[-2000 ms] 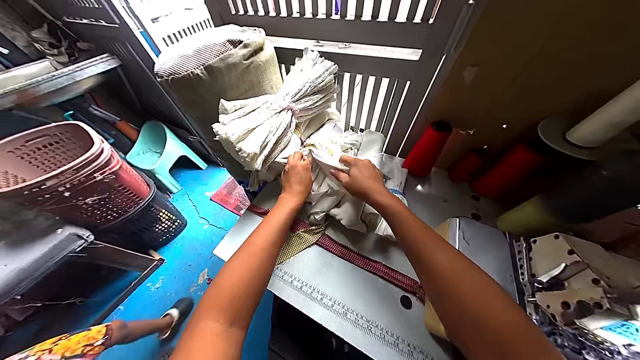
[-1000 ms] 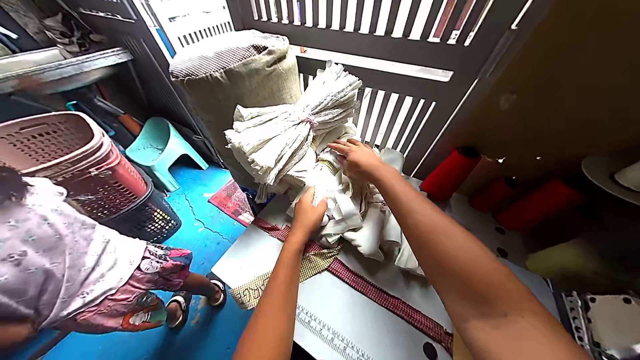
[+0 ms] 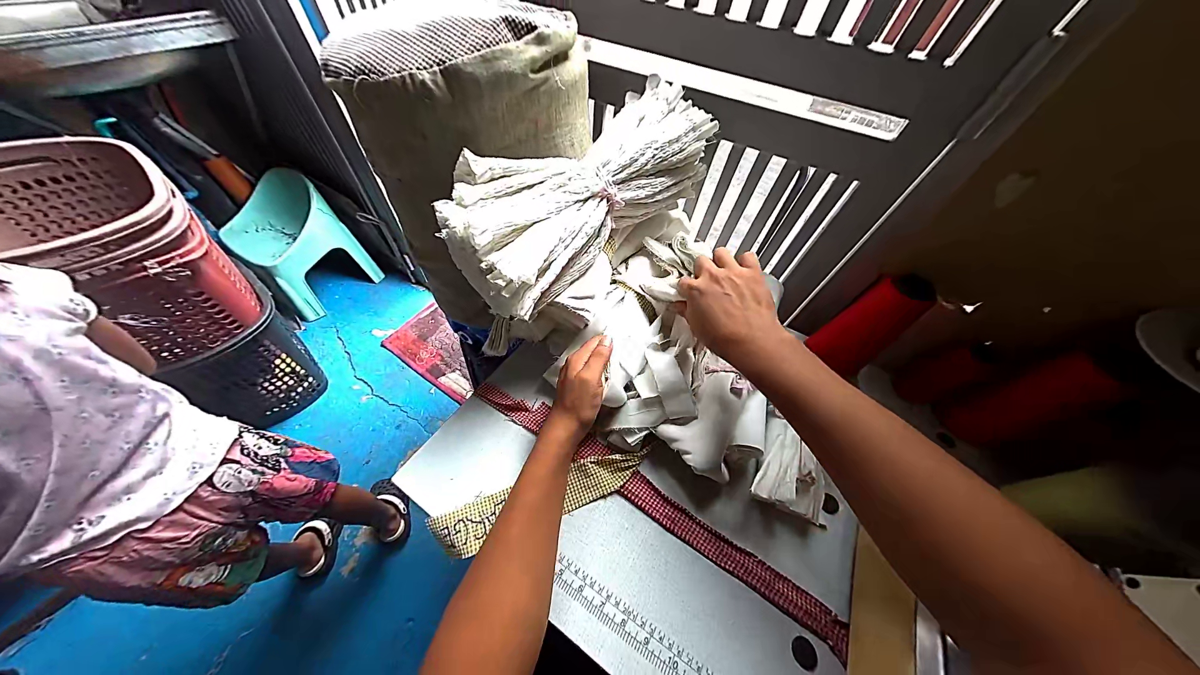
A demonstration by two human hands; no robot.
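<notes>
A heap of white cloth strips (image 3: 656, 375) lies on a grey table (image 3: 619, 553) with a printed ruler scale. My left hand (image 3: 583, 386) is at the heap's near left side, its fingers closed against the white cloth. Higher and to the right, my right hand (image 3: 729, 298) grips a fold of the strips. A tied white fabric bundle (image 3: 600, 187), fanned at both ends, rests behind and above my hands. Under my left forearm lies a yellow checked cloth strip (image 3: 591, 483), crossing a long red checked strip (image 3: 731, 553) that runs to the table's right edge.
A stuffed beige sack (image 3: 459, 112) stands behind the bundle before a slatted metal gate (image 3: 759, 122). Stacked plastic baskets (image 3: 187, 281) and a turquoise stool (image 3: 291, 234) are at left. A person (image 3: 141, 450) stands beside the table. Red thread cones (image 3: 867, 323) are at right.
A person, out of view two seconds ago except for part of a leg, now stands at the left. My right hand has shifted on the white cloth. The view has moved closer.
</notes>
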